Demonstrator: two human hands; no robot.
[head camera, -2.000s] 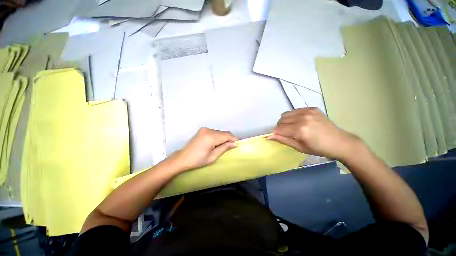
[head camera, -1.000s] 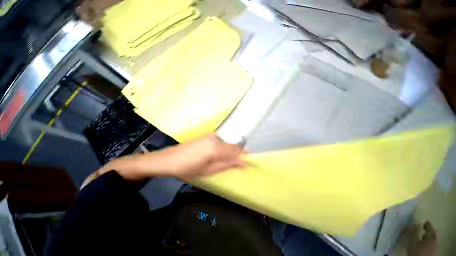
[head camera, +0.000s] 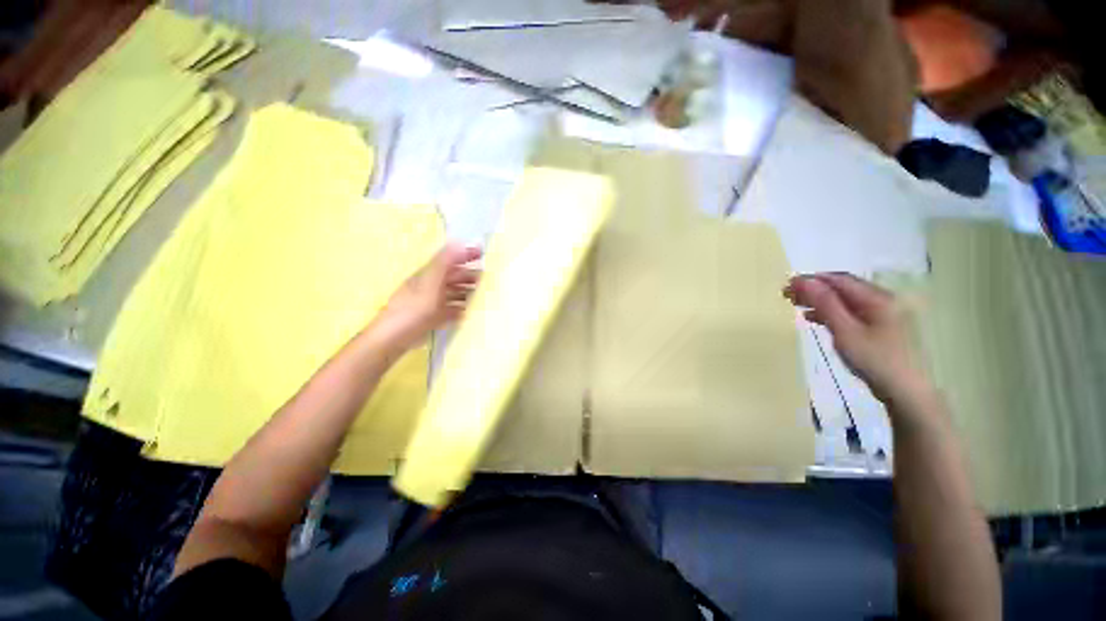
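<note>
A lining panel pair (head camera: 691, 352) lies khaki side up in front of me, with a dark seam line down its middle. Its left part is folded or curled over and shows a bright yellow face (head camera: 516, 328). My left hand (head camera: 439, 291) is at the left of this yellow flap, fingers partly spread; whether it touches the flap is unclear. My right hand (head camera: 849, 318) is just off the right edge of the khaki panel, fingers slightly bent, with nothing visible in it.
A yellow panel stack (head camera: 279, 267) lies at left, with another yellow pile (head camera: 121, 158) behind it. Khaki panels (head camera: 1019, 352) overlap at right. Grey-white sheets (head camera: 546, 55), a small amber bottle (head camera: 671, 107), a dark cloth (head camera: 946, 166) and a blue tray (head camera: 1073, 218) are at the far side.
The view has swung back to the right from the left side. The yellow panel, earlier stretched across the table, now lies mostly khaki side up. My right hand is clearly visible again.
</note>
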